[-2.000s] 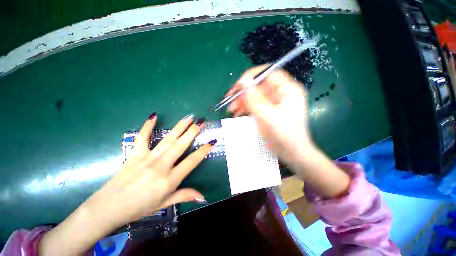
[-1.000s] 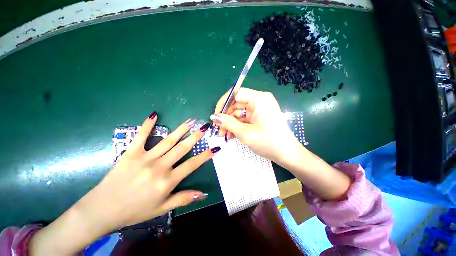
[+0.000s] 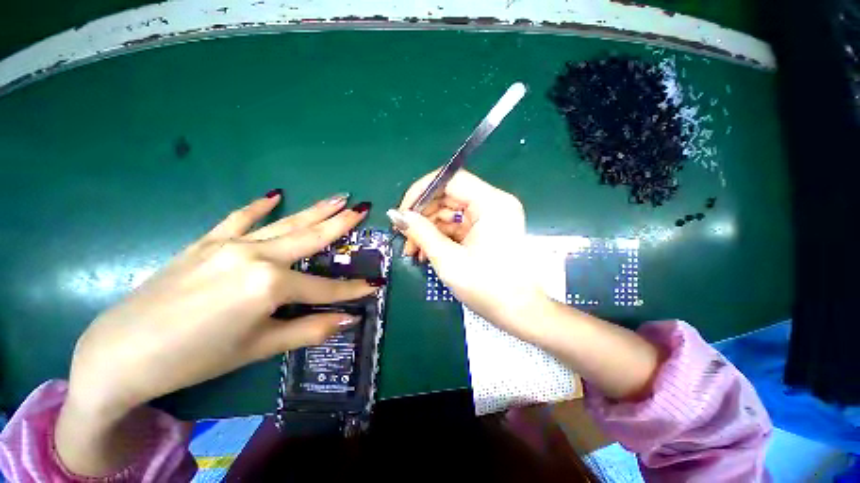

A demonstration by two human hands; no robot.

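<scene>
An open phone assembly point(image 3: 330, 363) lies at the bench's near edge, its battery with white print facing up. My left hand point(image 3: 240, 292) rests over the phone's left side and upper part, fingers spread. My right hand point(image 3: 481, 241) holds silver tweezers point(image 3: 471, 141) at the phone's upper right corner; the tips are hidden by my fingers. A strip with rows of pale dots point(image 3: 613, 274) lies partly under my right hand and a white sheet point(image 3: 523, 373). Whether the tweezers hold a piece cannot be seen.
A heap of small black parts point(image 3: 622, 123) lies at the back right, with clear bits point(image 3: 698, 123) beside it and a few loose black pieces point(image 3: 696, 215) nearer. A dark foam block point(image 3: 825, 208) stands at the right edge. A worn white rail point(image 3: 396, 17) runs along the back.
The view has shifted. My left hand has moved from beside the dot strip onto the phone, which now shows more fully. The tweezers have moved from the dot strip to the phone's upper corner.
</scene>
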